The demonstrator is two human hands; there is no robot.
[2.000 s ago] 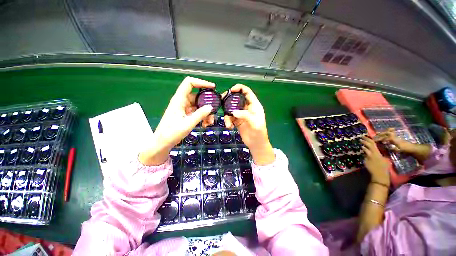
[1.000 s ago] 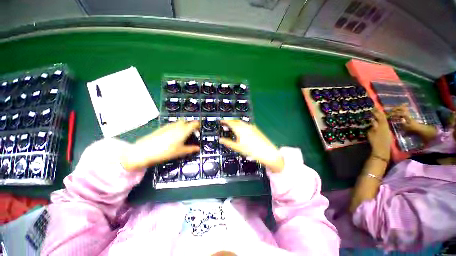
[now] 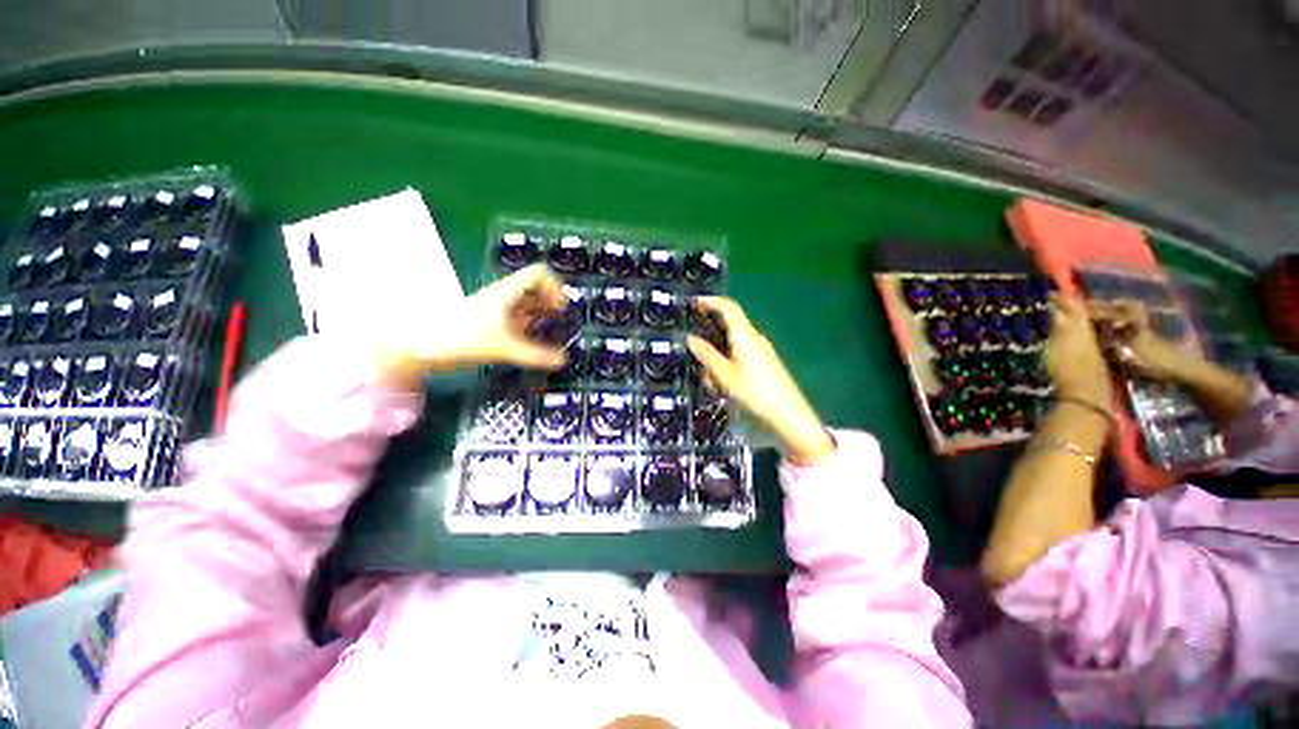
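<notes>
The clear pocket tray (image 3: 598, 521) lies in front of me, with round black watch heads in its pockets. White labels show on units in the upper rows; the front row shows glossy discs. My left hand (image 3: 477, 325) is over the tray's left side, thumb and fingers around a dark watch head (image 3: 550, 316) that looks tilted. My right hand (image 3: 758, 382) is at the tray's right edge, finger and thumb around another dark watch head (image 3: 710, 328) at the second row. The fingers partly hide both units; whether they are clear of their pockets cannot be told.
A white sheet (image 3: 373, 264) with a dark pen lies left of the tray. Further left are a red stick (image 3: 231, 363) and a filled tray stack (image 3: 86, 313). At right, a person's hands work by a unit board (image 3: 947, 402) and a red-orange tray (image 3: 1083, 228).
Both hands lowered from holding two lit watch heads up together to the tray's middle. Since then they have moved apart and farther back, to the tray's left and right sides.
</notes>
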